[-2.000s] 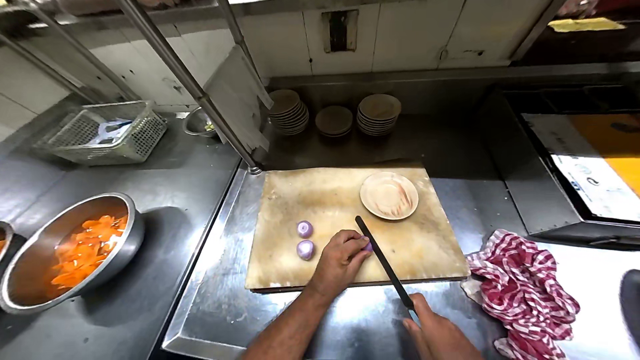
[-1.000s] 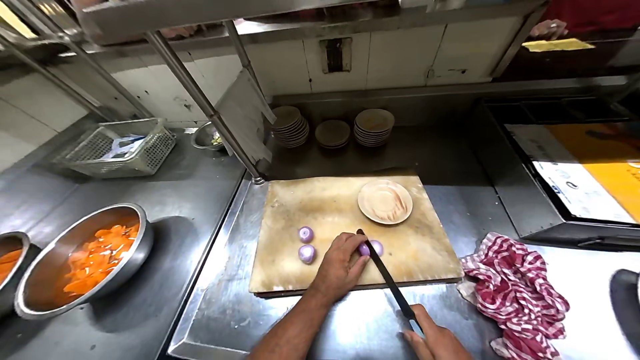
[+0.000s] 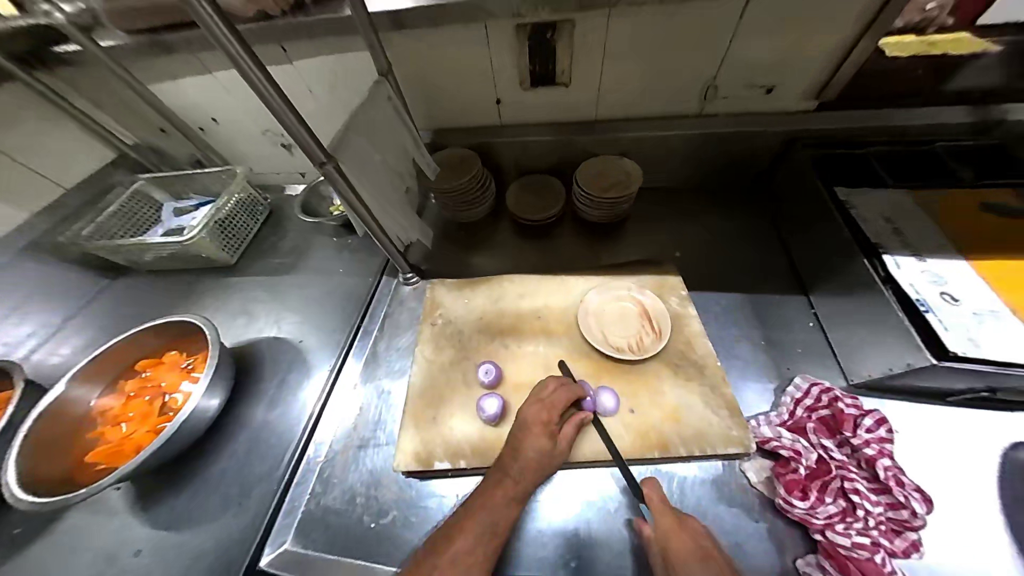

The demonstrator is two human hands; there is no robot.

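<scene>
My left hand point(image 3: 550, 418) presses a piece of purple onion point(image 3: 588, 397) onto the worn cutting board point(image 3: 496, 320). In my right hand point(image 3: 676, 532) is a long dark-bladed knife point(image 3: 614, 454), its blade slanting up and left beside the fingertips of my left hand. Just right of the blade lies another onion piece point(image 3: 607, 402), close to the held one. Left of my left hand sit two peeled purple onions, one point(image 3: 490, 374) behind the other point(image 3: 490, 408). A small round plate point(image 3: 624, 321) with reddish streaks rests at the board's back right.
Left of the board stand a steel bowl of sliced carrots point(image 3: 210, 384), a plastic basket point(image 3: 232, 232) and a small bowl point(image 3: 308, 200). Stacked plates point(image 3: 608, 178) line the back. A red-and-white cloth point(image 3: 840, 472) lies right, near a metal unit point(image 3: 856, 320). A shelf post point(image 3: 308, 136) rises behind.
An onion piece now shows right of the blade, where none was plainly visible two seconds ago. Both hands stay at the board's front, the left on the onion and the right on the knife.
</scene>
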